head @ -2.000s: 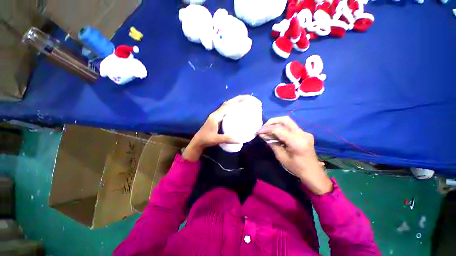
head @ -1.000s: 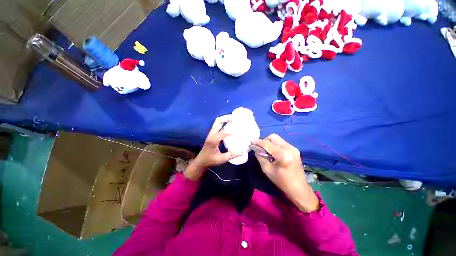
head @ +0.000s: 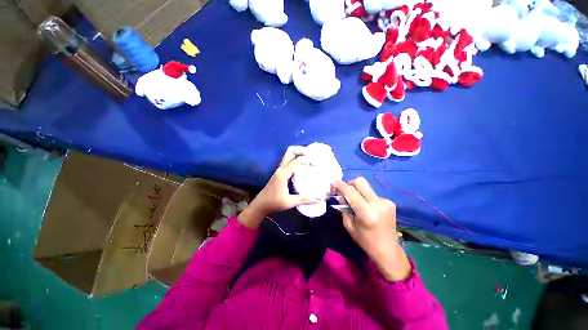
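A white fluffy plush toy is held over the table's front edge. My left hand grips it from the left side. My right hand is at its lower right, fingertips pinched against it, with a small light metallic tool tucked in the fingers. No needle can be made out. A white thread hangs below the toy over the dark lap. No red hat shows on the held toy.
Small Santa hats lie beyond my right hand, with a hat pile behind. Plush toys lie ahead. A finished toy, blue thread cone and clear tube are left. An open carton stands lower left.
The view has shifted, showing more of the far table. Both hands stay at the toy. My right hand has moved from the toy's right side to its lower right.
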